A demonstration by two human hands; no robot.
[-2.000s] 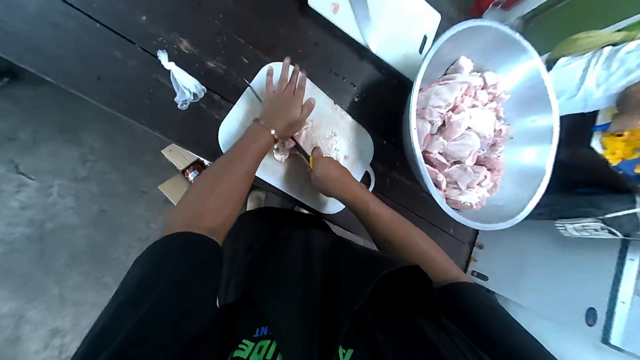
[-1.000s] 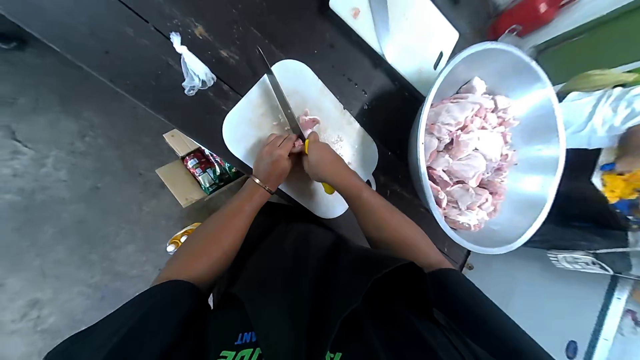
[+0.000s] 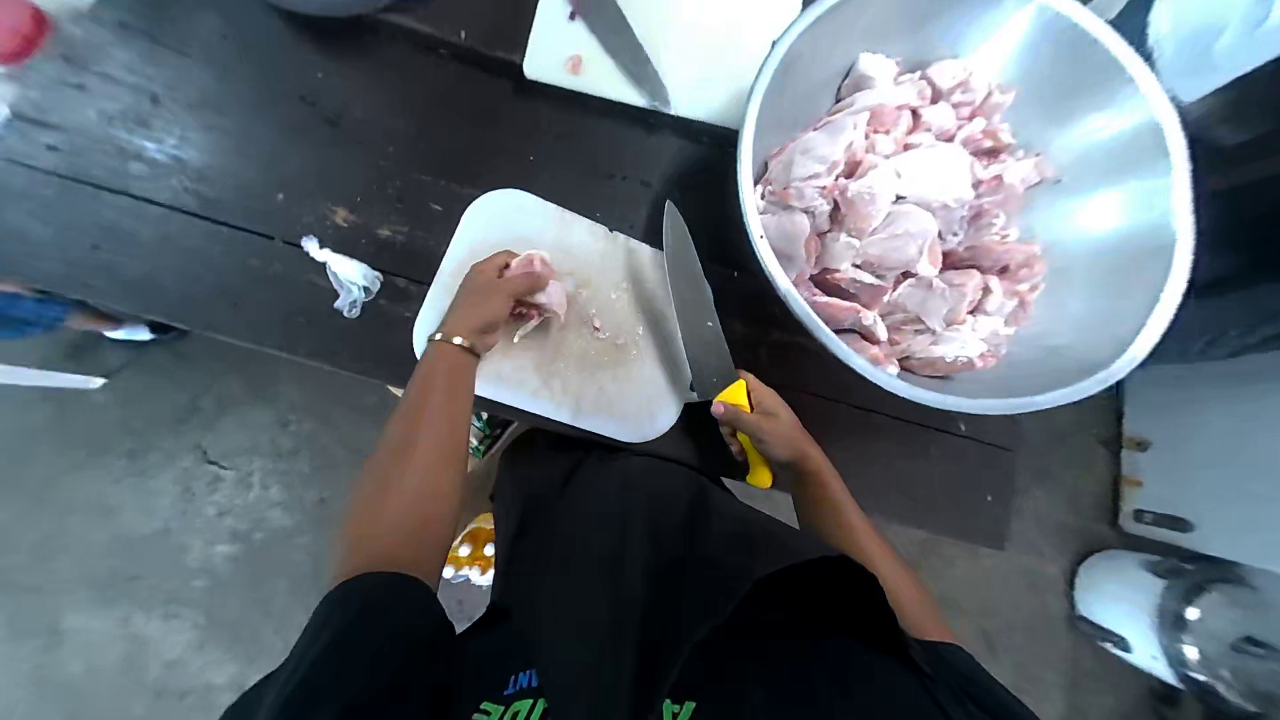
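Note:
My left hand [image 3: 488, 303] grips a piece of raw chicken [image 3: 543, 285] over the left part of a white plastic cutting board [image 3: 570, 375]. Small scraps of meat lie on the board's middle. In my right hand [image 3: 768, 428] is a chef's knife [image 3: 697, 305] by its yellow handle; the blade points up and away, beyond the board's right edge and apart from the chicken. A large metal bowl [image 3: 1120, 215] heaped with raw chicken pieces [image 3: 920, 210] stands to the right of the knife.
A second white board [image 3: 700, 60] with a knife [image 3: 625, 50] on it lies at the far side of the dark wooden table [image 3: 230, 120]. A knotted plastic bag [image 3: 347, 278] rests left of my board. At the far left, part of another person's leg [image 3: 85, 318] shows.
My right hand has drawn the knife from over the board to its right side. My left hand, beside the blade a second ago, is now at the board's left part with chicken.

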